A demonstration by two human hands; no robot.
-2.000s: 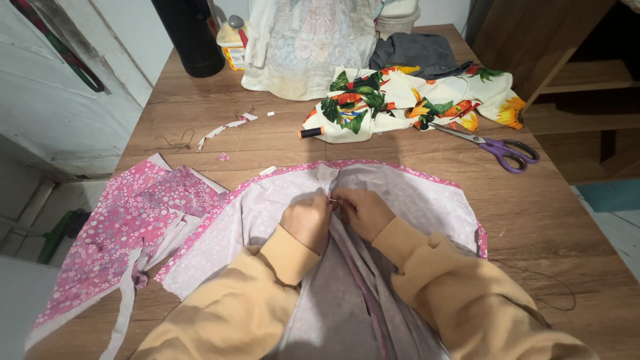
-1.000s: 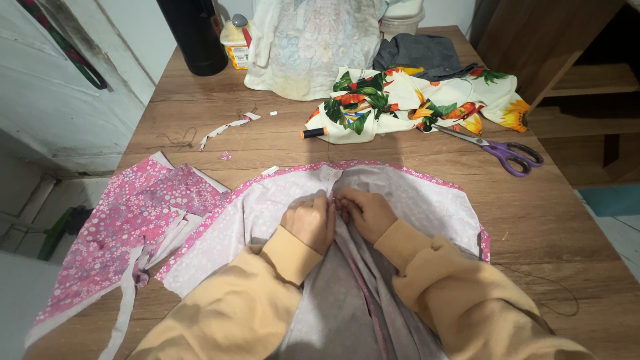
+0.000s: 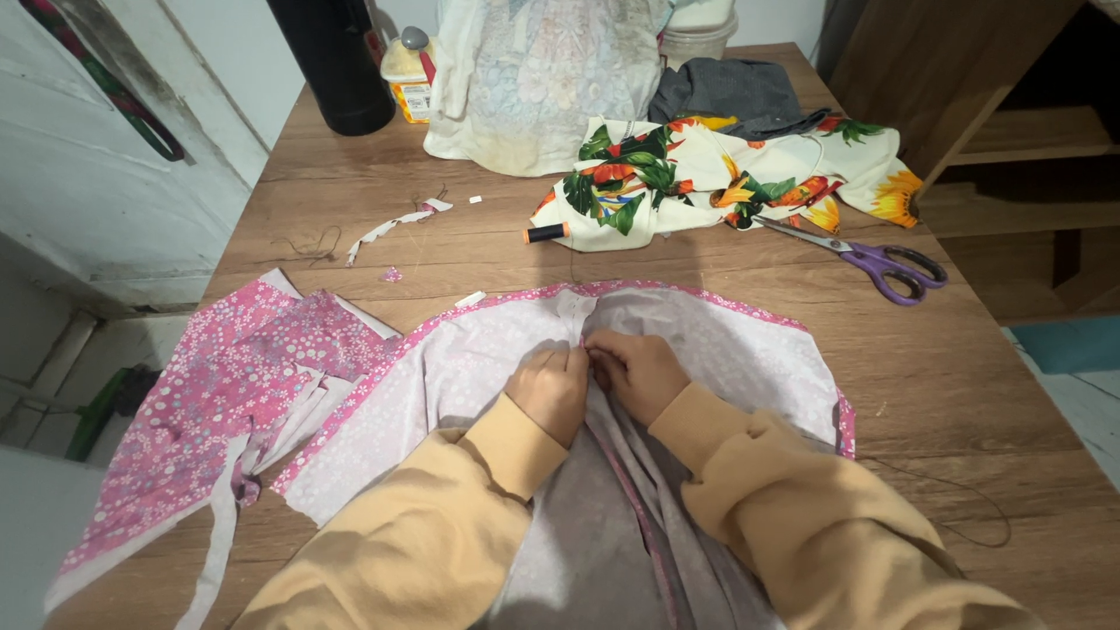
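A large piece of pink floral fabric (image 3: 490, 350) lies pale side up, its curved edge folded to show a pink border. My left hand (image 3: 549, 391) pinches the fabric at a central seam. Fingertips almost touching it, my right hand (image 3: 637, 374) grips the same seam from the other side. Whether a needle or pin is between the fingers cannot be seen. Below the hands the fabric falls in long folds. Beyond the curved edge lie a spool of dark thread (image 3: 546, 234) and purple-handled scissors (image 3: 862, 254), their blade tips against a leaf-and-flower print cloth (image 3: 639, 188).
Another pink floral piece (image 3: 219, 376) with a pale strip lies at left. Fabric scraps (image 3: 394, 229) and loose thread (image 3: 989, 516) are on the wooden table (image 3: 971, 385). A black flask (image 3: 346, 70), a tub (image 3: 408, 83), a stained pale cloth (image 3: 551, 87) and a grey cloth (image 3: 731, 92) stand or lie behind.
Both hands stay at the central seam, with only small shifts of the fingers. The surrounding cloths, spool and scissors have not plainly moved.
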